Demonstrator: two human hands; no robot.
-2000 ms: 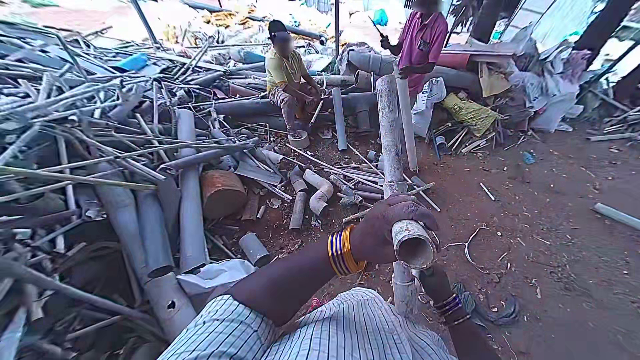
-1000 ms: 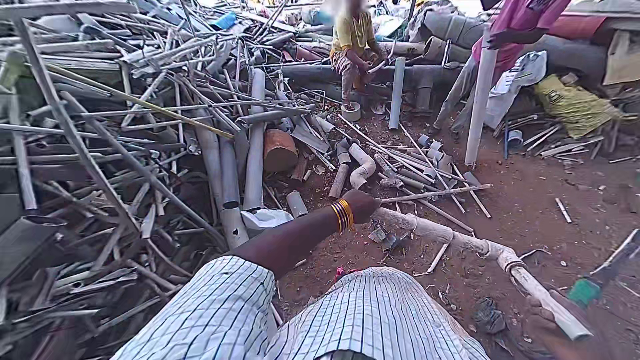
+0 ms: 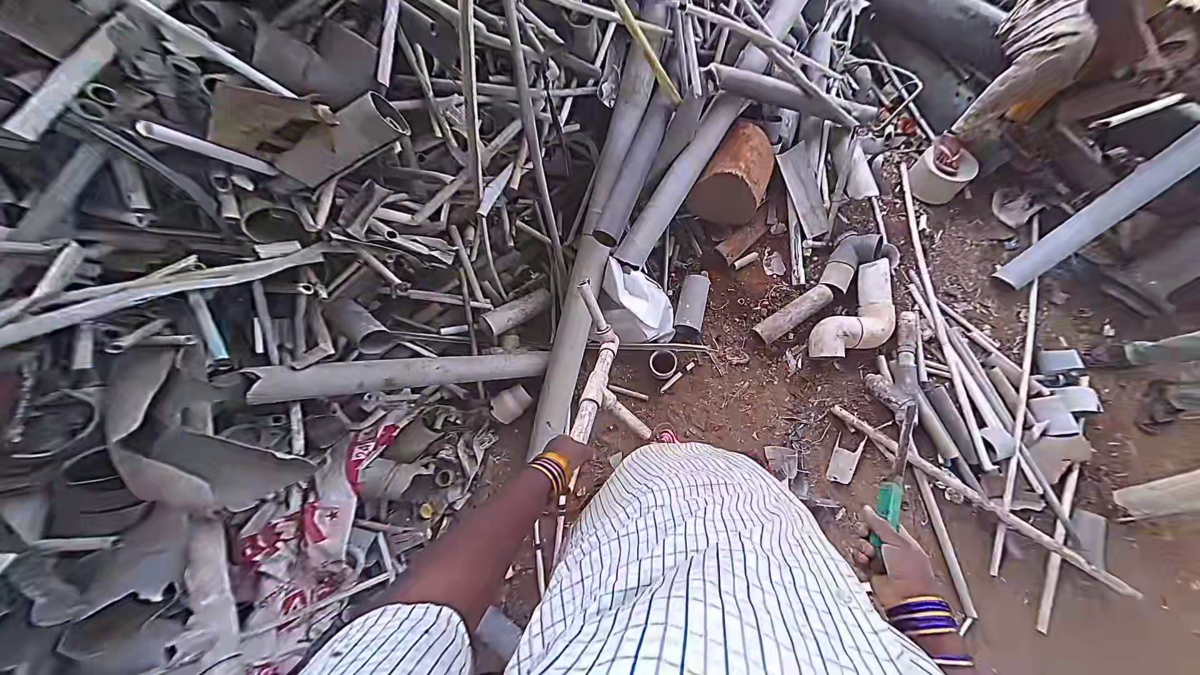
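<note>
My left hand (image 3: 569, 456) is closed around a long, dirty white plastic pipe (image 3: 596, 382) with a fitting near its far end, left of my body over the scrap pile. In my right hand (image 3: 892, 553), low on the right, is the green handle of a hand tool (image 3: 887, 511). Its dark blade points away from me, over scattered pipes; the exact kind of tool is unclear. A thin pale pipe (image 3: 994, 511) lies on the ground beyond the right hand.
Scrap pipes (image 3: 403, 373) are heaped on the left. Ahead lie a rusty cylinder (image 3: 736, 173), a white S-shaped pipe bend (image 3: 861, 323) and a white sack (image 3: 639, 302). A seated person's foot rests at a white pipe ring (image 3: 940, 175), upper right. Brown soil (image 3: 741, 394) shows between them.
The view has swung left and down. The pipe in my left hand, which extended to the right one second ago, now lies over the heap on the left. The green-handled tool remains on the right.
</note>
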